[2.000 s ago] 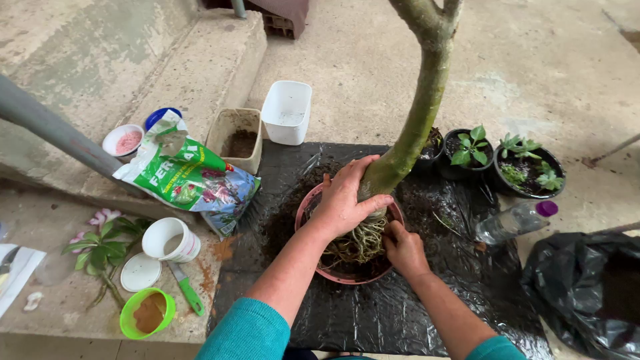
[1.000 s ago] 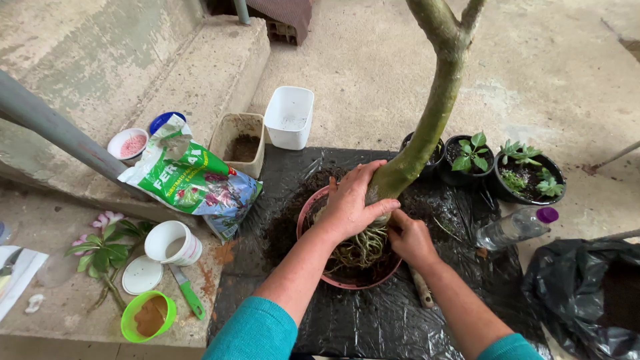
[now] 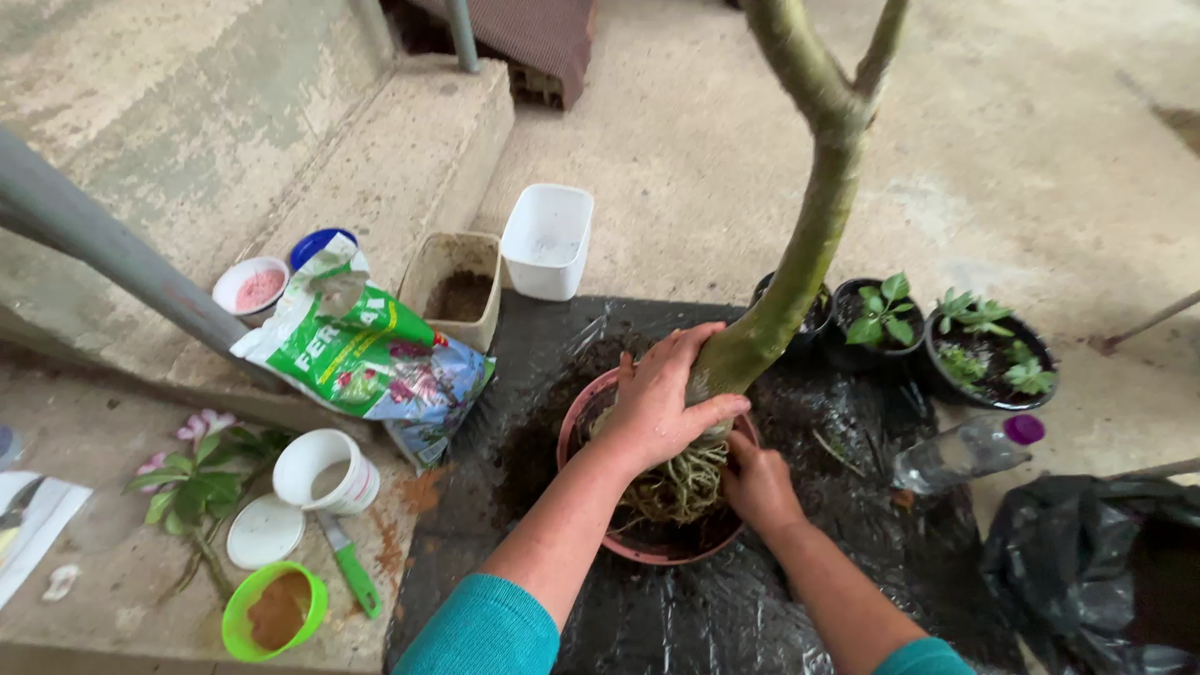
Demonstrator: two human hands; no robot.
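Observation:
A thick green plant trunk (image 3: 806, 234) leans up to the right out of a reddish-pink plastic pot (image 3: 647, 557). My left hand (image 3: 664, 394) lies around the base of the trunk, thumb on its near side. Below it, a mass of pale bare roots (image 3: 686, 486) hangs over dark soil in the pot. My right hand (image 3: 761, 483) is at the pot's right side, its fingers against the roots; the fingertips are hidden, so whether they grip anything cannot be told.
Black plastic sheeting (image 3: 637, 623) with spilled soil lies beneath. Left are a fertilizer bag (image 3: 375, 347), a white tub (image 3: 326, 473), a green-handled knife (image 3: 352, 567) and a lime bowl (image 3: 275, 614). Right are potted plants (image 3: 877, 319), a clear bottle (image 3: 961, 455) and a black bag (image 3: 1078, 562).
The trunk leans further to the right than two seconds ago. My left hand stays at its base, and my right hand remains by the roots.

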